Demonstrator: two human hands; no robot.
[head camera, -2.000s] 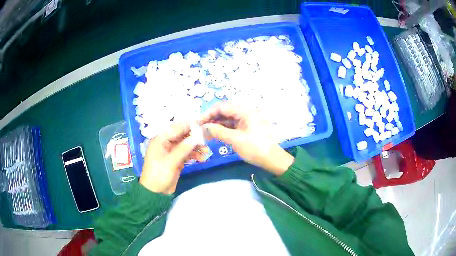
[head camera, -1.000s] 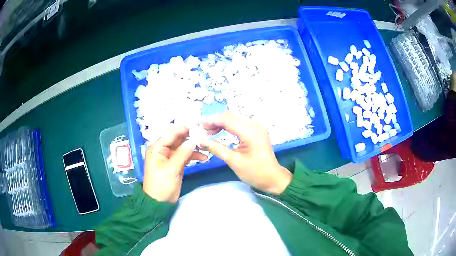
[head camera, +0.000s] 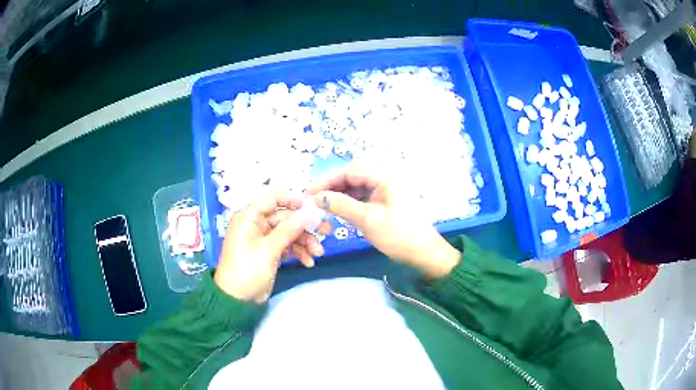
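Observation:
My left hand (head camera: 263, 240) and my right hand (head camera: 385, 217) meet over the near edge of the wide blue parts tray (head camera: 200, 152). Between their fingertips they hold a small white plastic part (head camera: 311, 213); glare and fingers hide its details. White shells (head camera: 256, 137) are heaped in the left half of the tray. White mating pieces (head camera: 404, 129), some with dark holes, are heaped in the right half. A loose round piece with dark holes (head camera: 341, 234) lies at the near edge by my right hand.
A narrower blue tray (head camera: 496, 57) at the right holds scattered white joined units (head camera: 565, 152). At the left are a clear box (head camera: 182, 236), a smartphone (head camera: 120, 266) and stacked clear blister trays (head camera: 32, 255). More blister trays (head camera: 639, 126) and a red stool (head camera: 610, 270) are at the right.
The view has shifted slightly. Both hands stay together around a small white part; the left fingers have curled more beneath it. No clear change shows in the trays.

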